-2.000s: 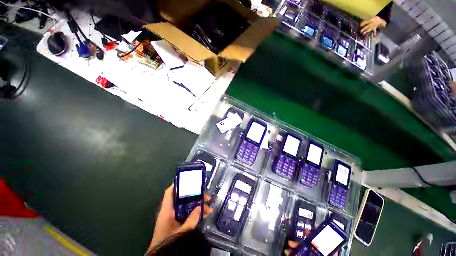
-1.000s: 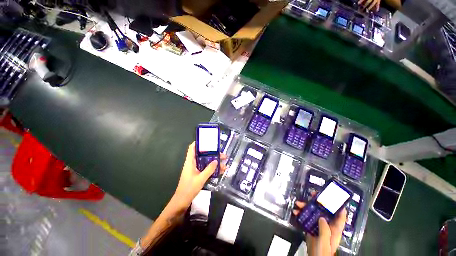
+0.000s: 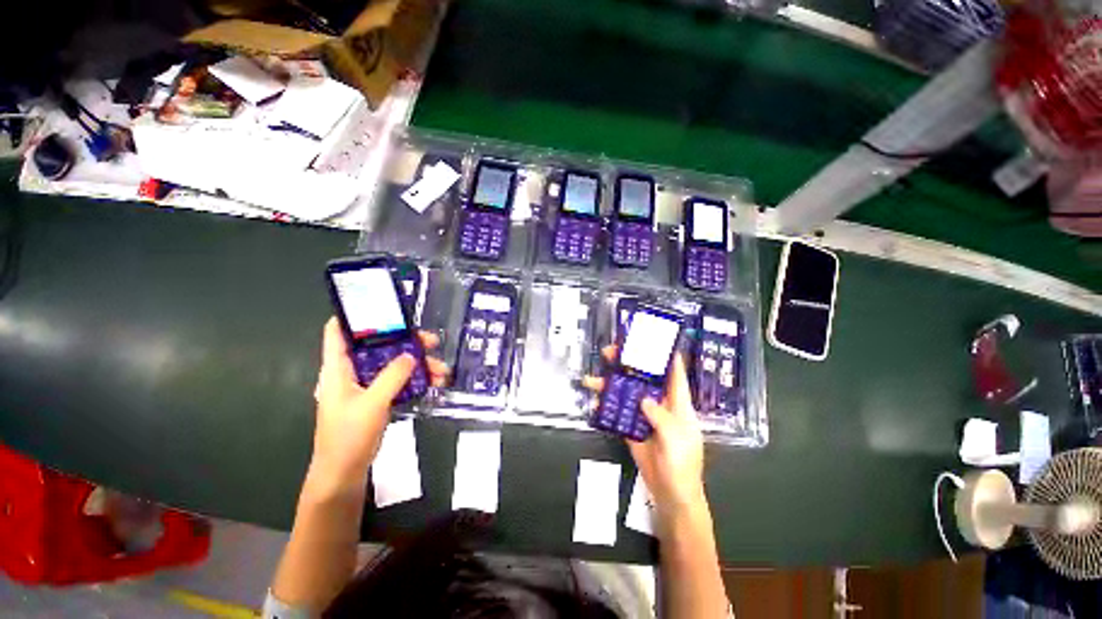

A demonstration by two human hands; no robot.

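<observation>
My left hand (image 3: pixel 351 409) holds a purple keypad phone (image 3: pixel 377 317) with its screen lit, over the left end of the clear blister tray (image 3: pixel 761 363). My right hand (image 3: pixel 671 441) holds another keypad phone (image 3: pixel 638 372), lit white, over the tray's front row. Both thumbs lie on the keypads. In the tray's back row, several phones (image 3: pixel 706 244) lie face up, and a white slip (image 3: pixel 429 186) lies on the leftmost pocket. Face-down phones (image 3: pixel 488 336) lie in the front row. Paper slips (image 3: pixel 476 470) lie on the bench before the tray.
A smartphone (image 3: pixel 805 300) lies right of the tray, near a metal post (image 3: pixel 900 143). A white fan (image 3: pixel 1063 518) is at the lower right. Papers (image 3: pixel 242 155) and an open cardboard box (image 3: pixel 363 51) are at the upper left. A red stool (image 3: pixel 73 526) is at the lower left.
The view has turned and shifted, so the tray appears more level. Both hands still hold their phones; the right phone is now more upright. Some back-row screens look dimmer.
</observation>
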